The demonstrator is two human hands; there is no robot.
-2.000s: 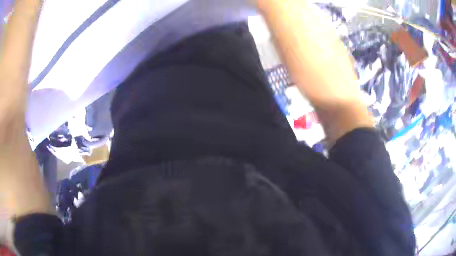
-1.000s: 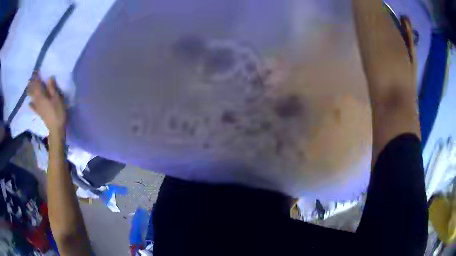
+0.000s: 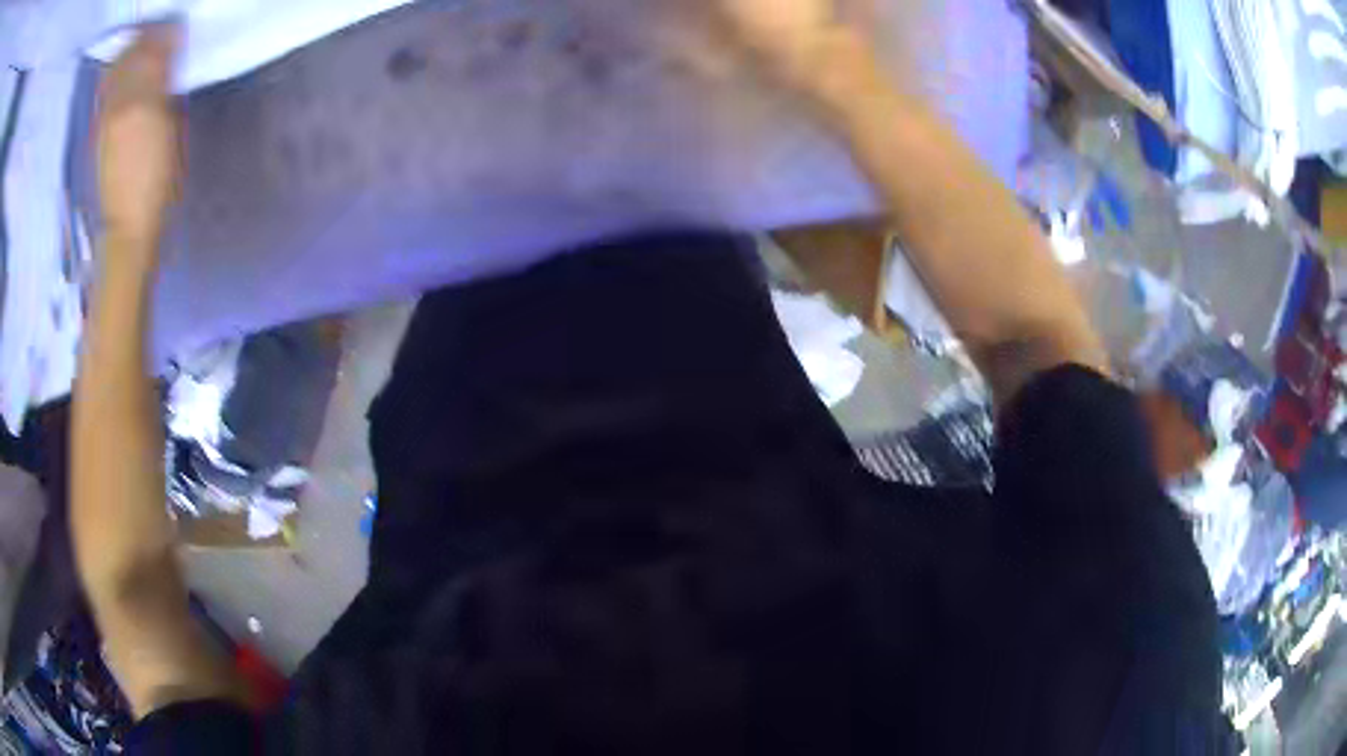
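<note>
A white fabric piece lies along the top left of the lavender table cover, which has brown-grey blotches. More white fabric hangs at the far left. My left hand is at the upper left, at the edge of the white fabric; its fingers are blurred and their grip is unclear. My right hand is at the top edge, over the cover right of the middle, strongly blurred. Whether it holds anything cannot be seen.
A pale cord slants down from the table's right edge. A blue panel and stacked white pieces stand at the upper right. Below are a cardboard box, fabric scraps, and red and blue items on the grey floor.
The view has shifted, so less of the table cover shows. My right hand has moved from the far right to the top middle. My left hand appears higher, nearer the top edge.
</note>
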